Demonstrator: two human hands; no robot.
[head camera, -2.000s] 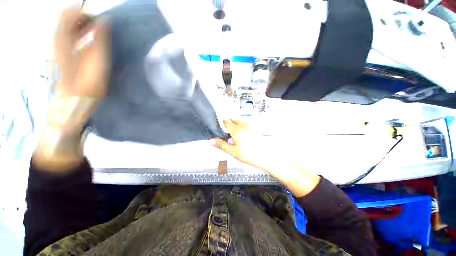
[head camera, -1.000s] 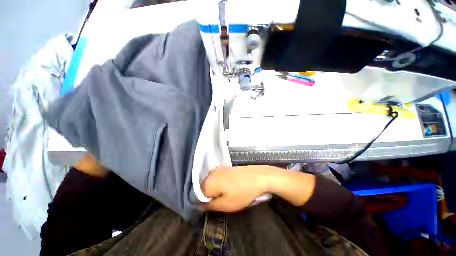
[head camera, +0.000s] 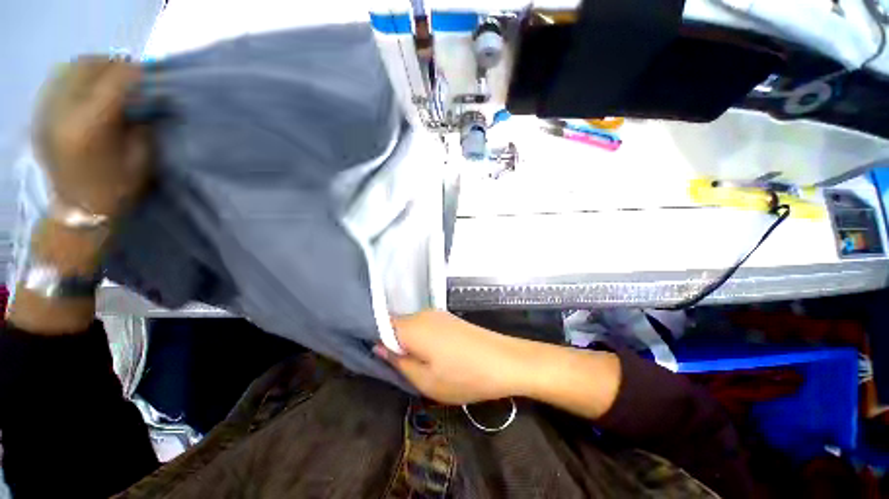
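Note:
A grey garment (head camera: 273, 185) lies spread left of the needle, its right edge near the presser foot (head camera: 444, 123). A white strip (head camera: 380, 297) runs along that edge towards my right hand. My right hand (head camera: 434, 363) pinches the garment edge and the strip at the table's front edge. My left hand (head camera: 97, 136) is blurred and grips the garment's far left part, raised at the left; its fingertips are partly hidden. A small white loop (head camera: 490, 417) hangs below my right hand, over the lap.
The machine head with a dark strapped block (head camera: 624, 73) is at top right. A pink pen-like item (head camera: 593, 140) lies behind the table's middle. A yellow tool (head camera: 726, 195) with a black cord lies at right. A blue bin (head camera: 780, 400) with dark red cloth stands below.
My left hand has come from under the garment up to its far left side and pulls the cloth there. My right hand stays on the edge, almost unmoved.

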